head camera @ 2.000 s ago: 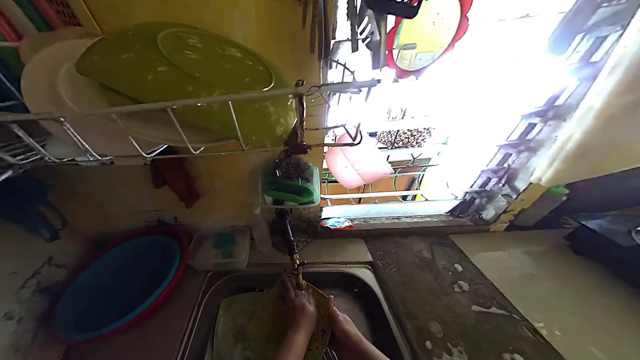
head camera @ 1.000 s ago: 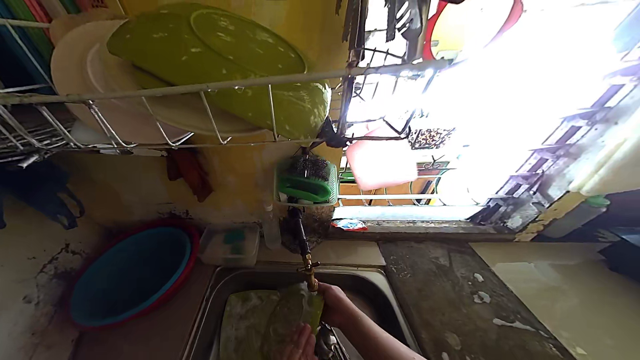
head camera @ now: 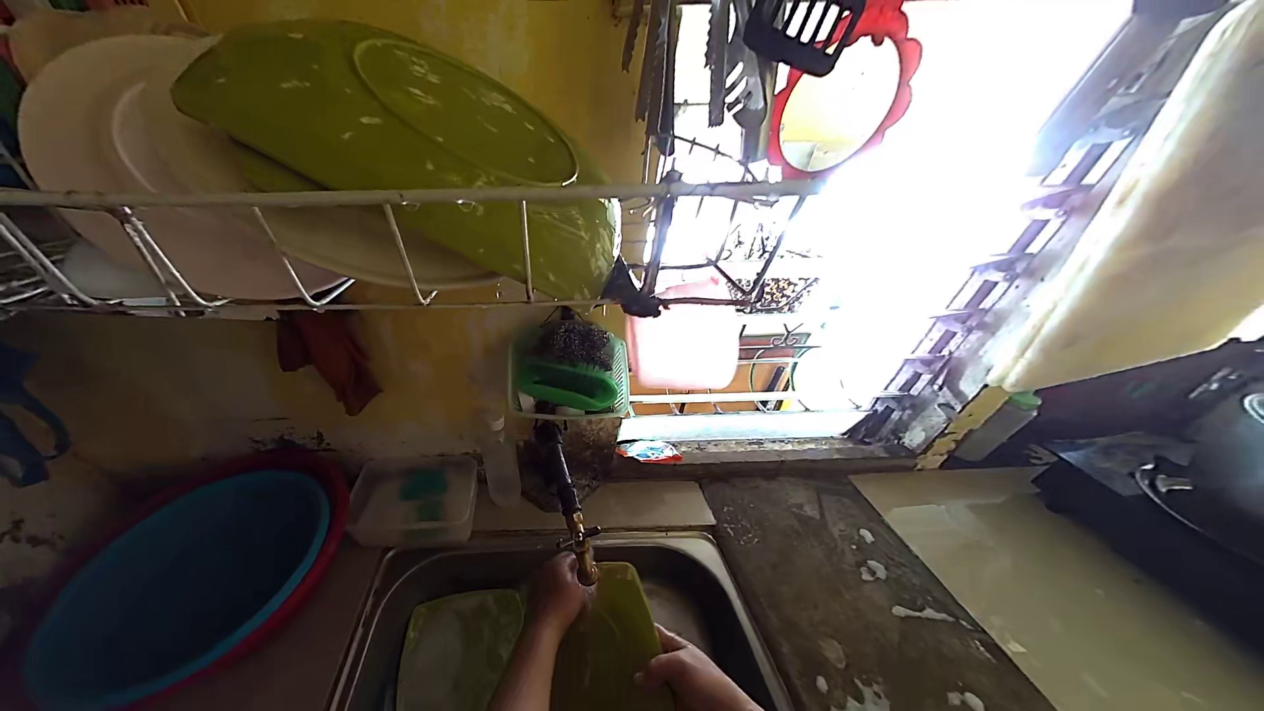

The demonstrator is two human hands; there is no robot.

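Observation:
A green plate [head camera: 614, 632] is tilted under the brass faucet [head camera: 583, 553], over the metal sink [head camera: 731, 592]. My right hand [head camera: 681, 664] grips this plate at its right edge. At the faucet's mouth, my left hand [head camera: 561, 592] touches the plate's upper left part; whether it grips anything is unclear. Another green plate [head camera: 459, 642] lies in the left side of the sink.
Above hangs a white wire rack [head camera: 395, 197] with green plates [head camera: 395, 109] and pale plates [head camera: 109, 148]. A green brush [head camera: 568, 380] sits in a wall basket. Blue and red basins [head camera: 197, 573] stand left, beside a plastic container [head camera: 413, 499]. A foam-spotted counter [head camera: 829, 592] lies right.
My left hand has moved up from low on the plate to the faucet. My right hand has moved down from near the faucet to the plate's right edge.

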